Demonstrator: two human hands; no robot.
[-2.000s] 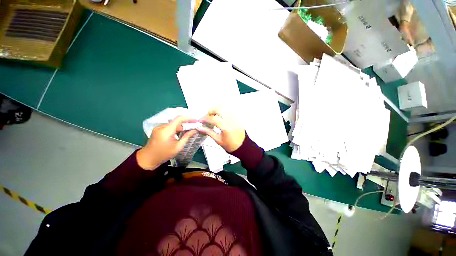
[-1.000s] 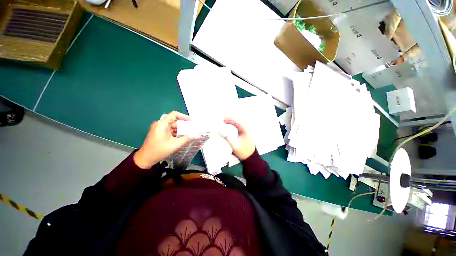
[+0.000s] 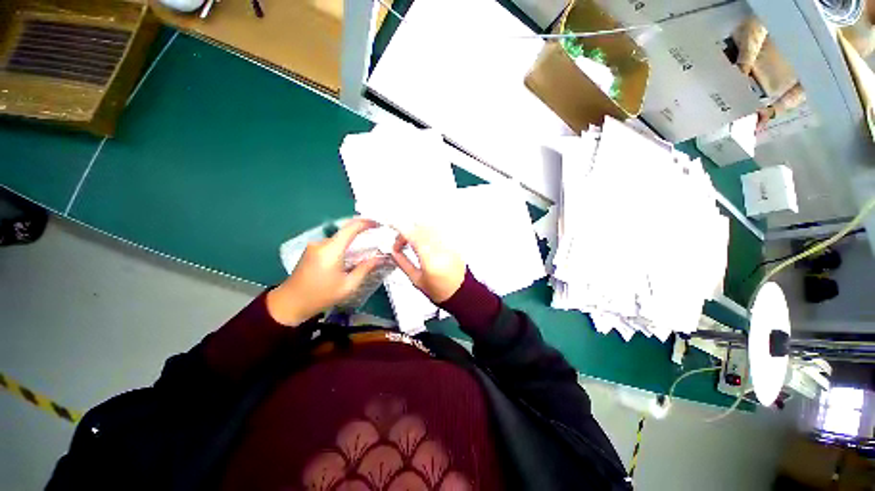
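Observation:
My left hand (image 3: 319, 278) holds the grey printed label strip (image 3: 363, 261), which curls between thumb and fingers near my waist. A pale backing strip (image 3: 300, 244) bends out to the left, behind my left hand. My right hand (image 3: 434, 265) has thumb and forefinger pinched at the strip's upper right end; a small white label seems to be between the fingertips, but glare blurs it. Flat white manuals (image 3: 398, 173) lie fanned on the green bench under and behind my hands.
A large uneven stack of white pieces (image 3: 638, 230) stands at right. Behind are a wide white board (image 3: 470, 72), an open brown carton (image 3: 576, 86) and white boxes (image 3: 769, 191). A shallow brown box (image 3: 67, 58) is far left, a round white lamp (image 3: 768, 342) right. Another person's hand shows top right.
My right hand has moved left, back to the strip. The pale backing strip again sticks out at left. At top right, the other person's hand is beside a small white box.

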